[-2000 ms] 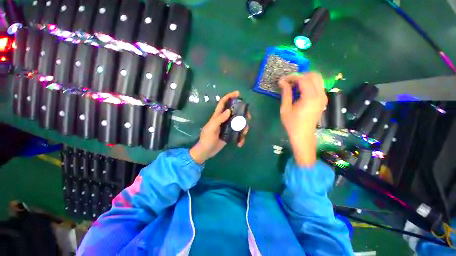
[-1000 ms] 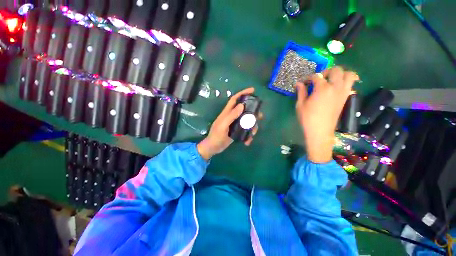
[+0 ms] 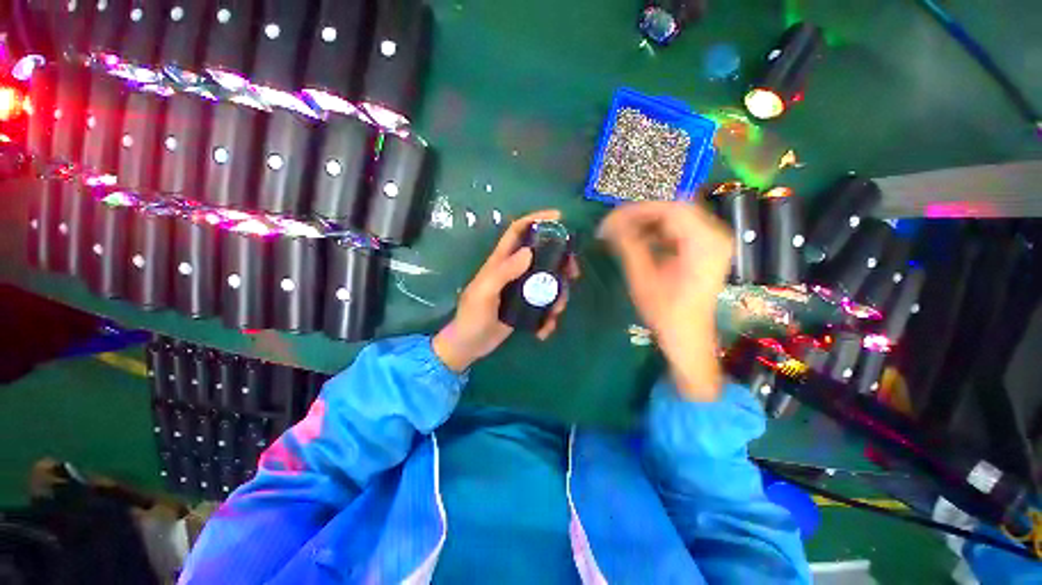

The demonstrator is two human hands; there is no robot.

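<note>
My left hand [image 3: 498,290] is closed around a black cylindrical unit [image 3: 532,311] with a pale round disc facing up, held above the bench. My right hand [image 3: 674,269] is blurred, just right of the unit and below the screw tray. Its thumb and forefinger are brought together; whether a screw is between them cannot be told. The blue screw tray [image 3: 643,158], filled with small grey screws, lies on the green bench in front of me.
Rows of black units [image 3: 246,166] lie at the left. More units [image 3: 783,234] lie at the right beside a long black driver [image 3: 891,440]. A lit unit [image 3: 786,71] lies beyond the tray. Clear scraps [image 3: 443,213] lie left of the held unit.
My right hand has come away from the screws in the tray, back towards the held unit. My left hand still holds the unit, its disc now turned slightly.
</note>
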